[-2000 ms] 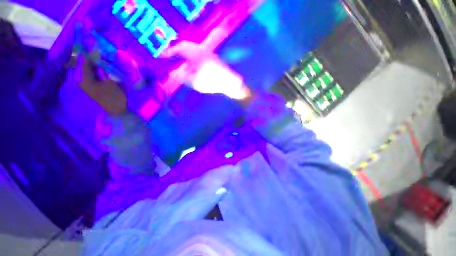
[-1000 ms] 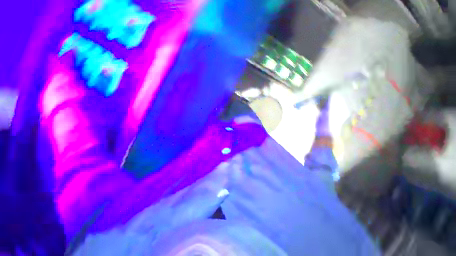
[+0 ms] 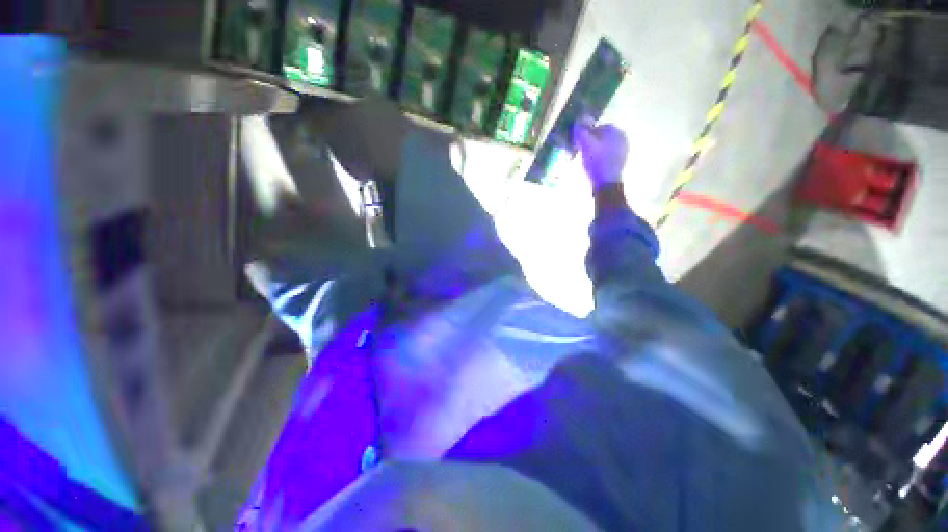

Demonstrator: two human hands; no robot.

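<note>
My right hand is at the upper middle right, lit pale violet, and grips a long dark green board by its edge. The board is tilted, over a pale surface, just right of a dark tray. The tray holds a row of several green boards in separate slots. The right hand's fingers are partly blurred. My left hand is not in view. The blue smock fills the lower middle.
Violet-blue light falls on a station at the left edge. A grey machine or cabinet stands beside it. Yellow-black tape and red lines cross the pale floor. A red bin and a blue rack with dark slots are at right.
The view has swung away from the violet-lit boards toward the tray. My right hand now shows gripping the board beside the tray. My left arm has left the lit boards.
</note>
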